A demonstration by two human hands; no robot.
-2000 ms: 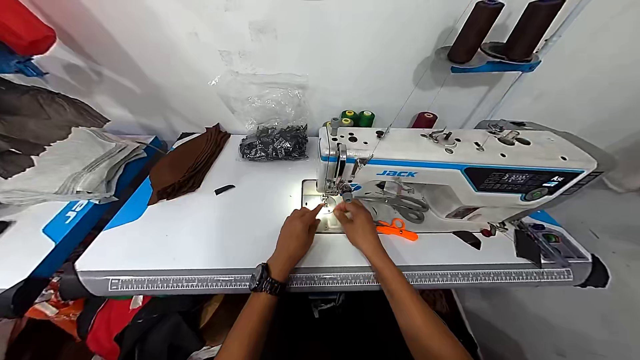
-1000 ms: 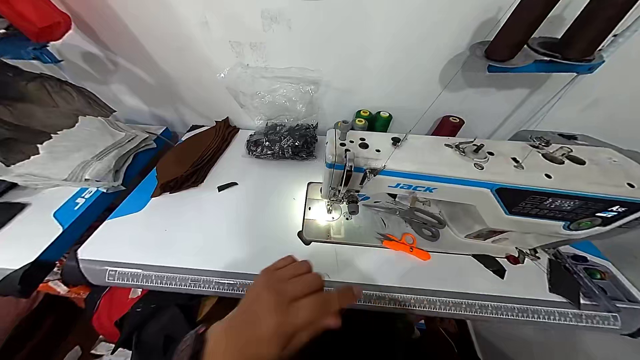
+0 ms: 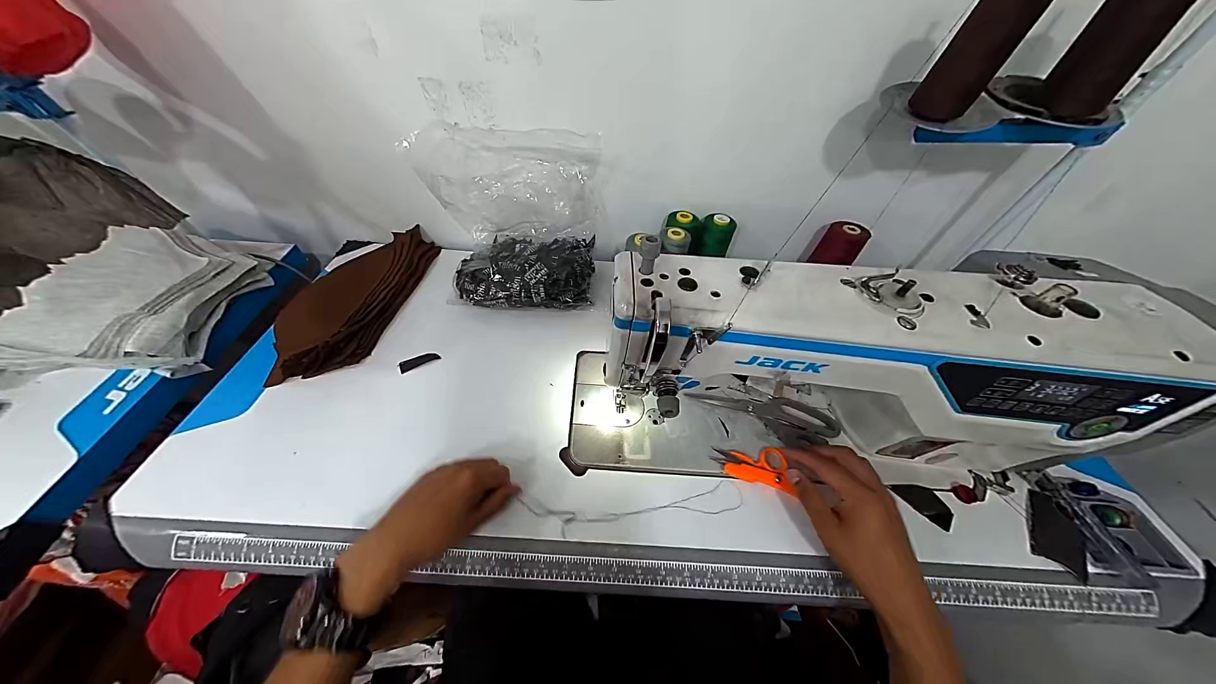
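My left hand (image 3: 454,503), with a watch on the wrist, is near the table's front edge. Its fingers are curled at the end of a loose grey thread (image 3: 617,516), which trails right across the white tabletop. My right hand (image 3: 848,508) touches the handle end of the orange thread snips (image 3: 763,469); whether its fingers close on them is unclear. The snips lie at the front edge of the metal bed plate of the Jack sewing machine (image 3: 788,323). The machine's lamp lights the needle area (image 3: 619,404). Grey-handled scissors (image 3: 793,415) lie under the machine's arm.
Brown fabric pieces (image 3: 347,309) are stacked at the left, beyond a small dark scrap (image 3: 419,362). A plastic bag of black labels (image 3: 525,273) and green thread spools (image 3: 712,234) stand behind. Grey cloth (image 3: 114,294) is piled far left. A ruler tape (image 3: 608,568) runs along the front edge.
Two seconds ago both hands were at the needle. My left hand is now left of the machine, and my right hand has come to the orange snips. The view has moved closer.
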